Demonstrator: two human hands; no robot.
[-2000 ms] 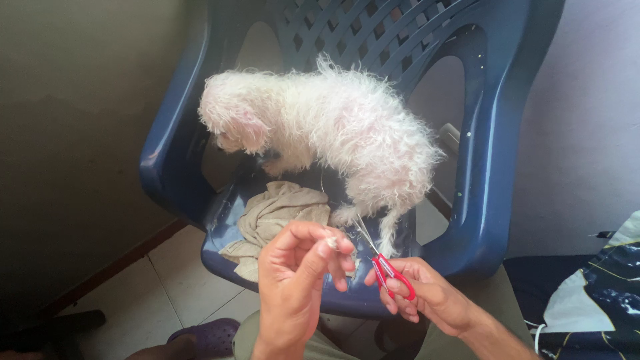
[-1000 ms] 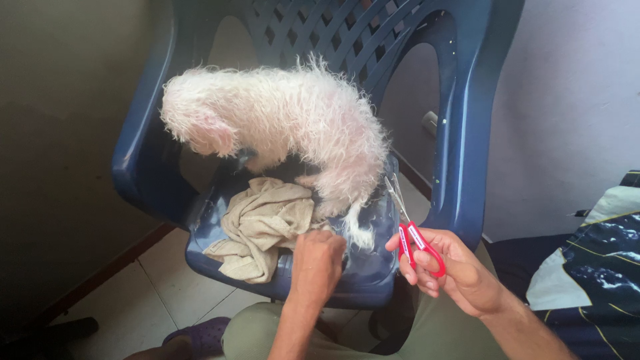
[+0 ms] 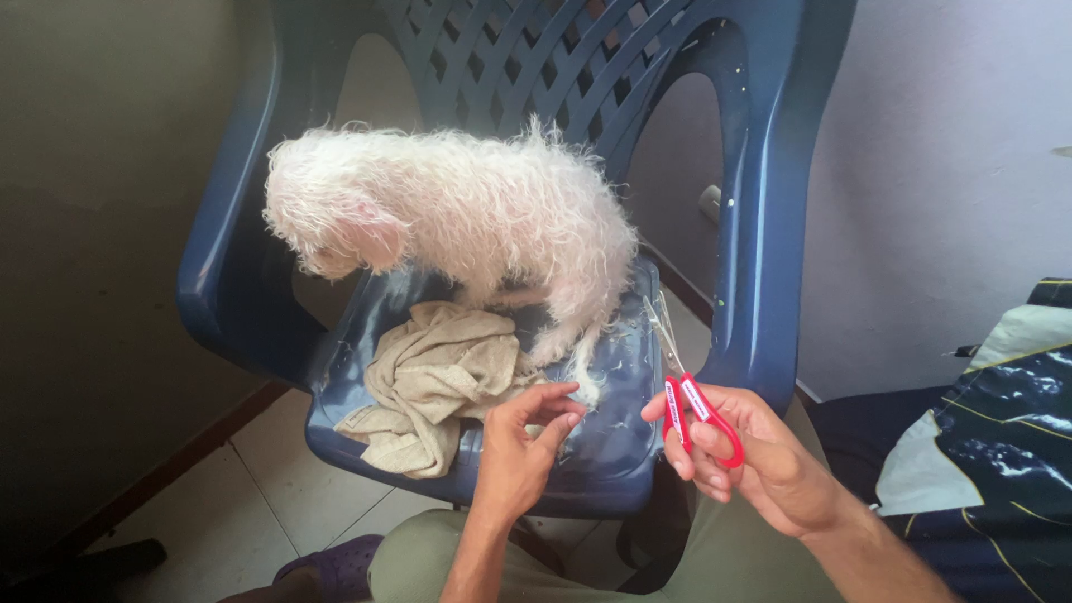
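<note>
A small white curly-haired dog [image 3: 469, 209] stands on the seat of a blue plastic armchair [image 3: 586, 486], its head at the left and lowered. In front of its legs lies a crumpled beige cloth [image 3: 440, 377]. My left hand [image 3: 523, 444] is over the seat's front edge beside the cloth, fingers curled and thumb near the fingertips; whether anything is pinched there cannot be made out. My right hand [image 3: 729, 452] holds red-handled scissors [image 3: 699, 419] right of the seat, their blades pointing up and slightly parted, near the dog's hind end. Loose bits of hair lie on the seat.
The chair's armrests rise on both sides, with its lattice back behind the dog. A dark patterned fabric [image 3: 1013, 419] is at the right. Below are light floor tiles [image 3: 251, 494], a purple clog [image 3: 347, 569] and my knees. Walls stand at left and right.
My left hand was raised with fingertips together, then went down by the cloth's edge, and now has lifted a little with its fingers loosened. The scissors have stayed in my right hand.
</note>
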